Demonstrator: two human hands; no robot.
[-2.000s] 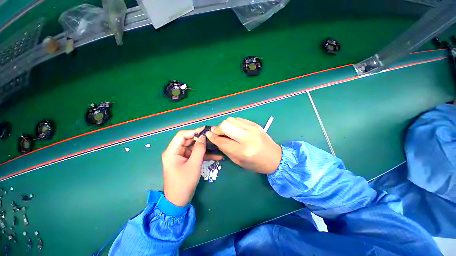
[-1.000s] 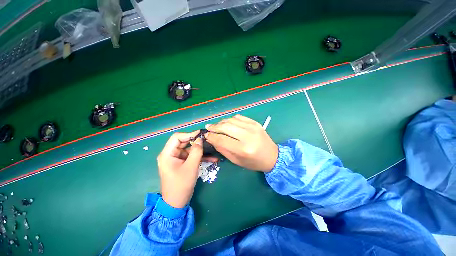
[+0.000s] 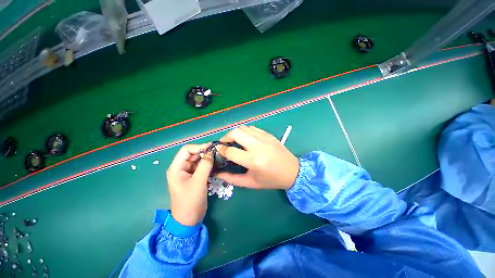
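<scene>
My left hand (image 3: 187, 182) and my right hand (image 3: 260, 158) meet over the green bench mat, near the belt edge. Between their fingertips they hold a round black unit (image 3: 230, 164), partly hidden by the fingers. The left thumb and fingers pinch its left side, where small dark and light bits show too small to tell. The right fingers lie over its top and right side. A heap of small white pieces (image 3: 221, 190) lies on the mat just below the unit. A blue band (image 3: 182, 226) is around my left wrist.
Several black round units (image 3: 199, 96) sit spaced along the green belt beyond a red and white line. A white strip (image 3: 286, 134) lies right of my hands, two white pieces left. Small dark parts (image 3: 19, 239) lie far left. Plastic bags hang at the rail. Another person's blue sleeve (image 3: 469, 157) is right.
The units on the belt have shifted slightly right in the picture. The held unit has been turned, and more of its black body shows. My right fingers have spread over it.
</scene>
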